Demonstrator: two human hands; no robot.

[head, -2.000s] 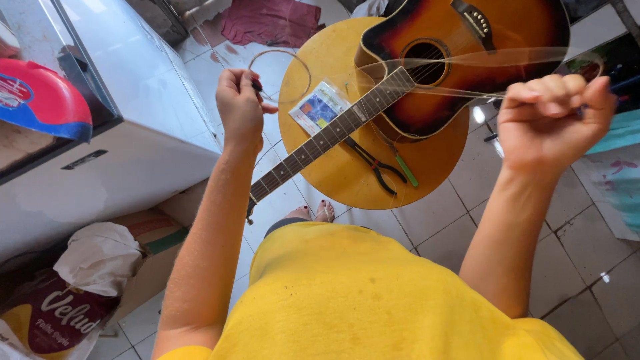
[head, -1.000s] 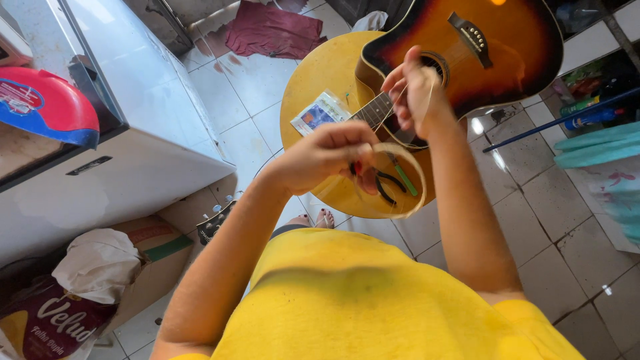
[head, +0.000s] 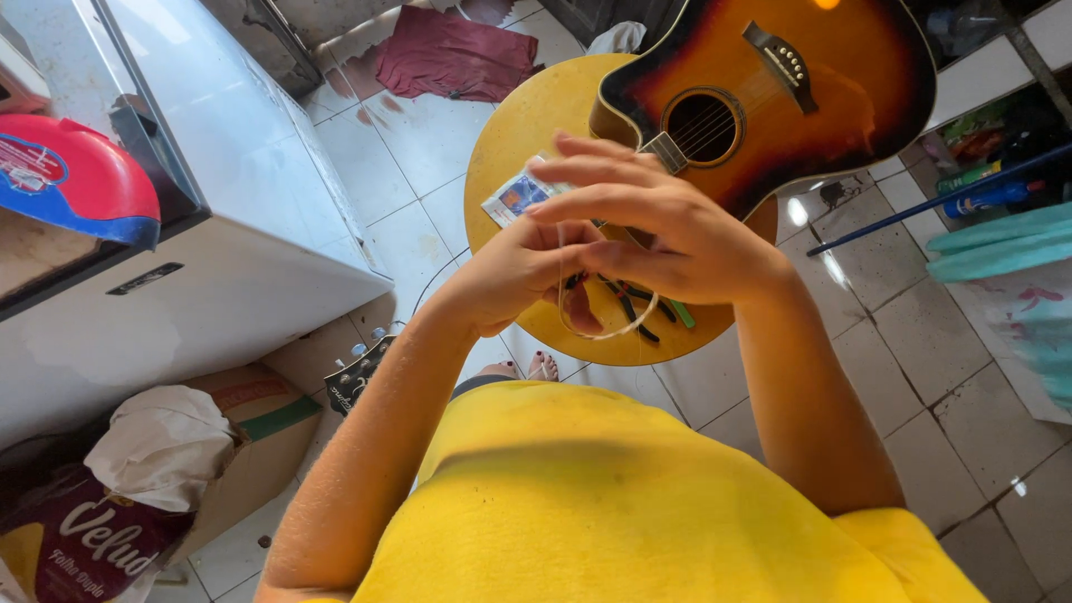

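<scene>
A small loop of thin guitar string (head: 628, 328) hangs from my left hand (head: 523, 272), whose fingers are closed on it. My right hand (head: 662, 218) overlaps the left from the right, fingers spread; whether it also pinches the string is unclear. Beneath them, an acoustic guitar with a sunburst top (head: 837, 100) lies across a round yellow stool or table (head: 536, 100). Its neck is mostly hidden by my hands and forearm, with the headstock (head: 356, 377) showing at the left. A printed packet (head: 519, 197), pliers with black handles (head: 628, 314) and a green tool (head: 682, 314) rest on the yellow top.
A white appliance (head: 251, 276) stands at the left with a red and blue item (head: 75, 176) on top. A cardboard box (head: 260, 435) is at lower left. A maroon cloth (head: 456, 54) lies on the tiled floor. A blue pole (head: 938, 201) slants in at the right.
The string was a wide loop stretched between my separated hands; it is now a small coil. My hands have come together over the table, the right hand moving left.
</scene>
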